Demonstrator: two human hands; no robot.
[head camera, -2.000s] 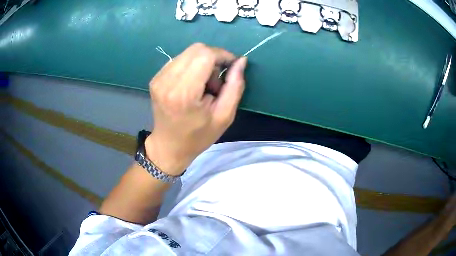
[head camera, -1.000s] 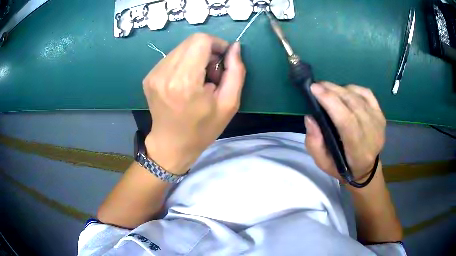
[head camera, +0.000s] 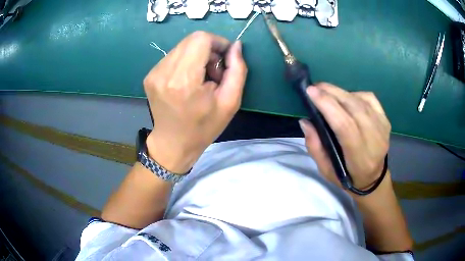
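Note:
The silver-grey carrier plate (head camera: 240, 9) with a scalloped edge lies at the top of the view, cut off by the picture's rim, with several round parts in its row. My right hand (head camera: 352, 133) holds the soldering iron (head camera: 318, 120) by its black handle; the metal tip reaches a round part (head camera: 262, 7) right of the plate's middle. My left hand (head camera: 196, 94) holds solder wire (head camera: 248, 25) between thumb and forefinger, its end at the same part, close to the tip. Whether wire and tip touch is too small to tell.
Tweezers (head camera: 432, 72) lie on the green mat (head camera: 76, 56) at the right. A black object (head camera: 460, 51) is cut off at the right edge. A thin wire loop sticks out behind my left hand. The bench's front edge crosses below, above a grey floor with yellow-brown lines.
Since two seconds ago, my right hand has come in with the iron. Since one second ago, the plate appears further right and the tip has moved to another part, one station left.

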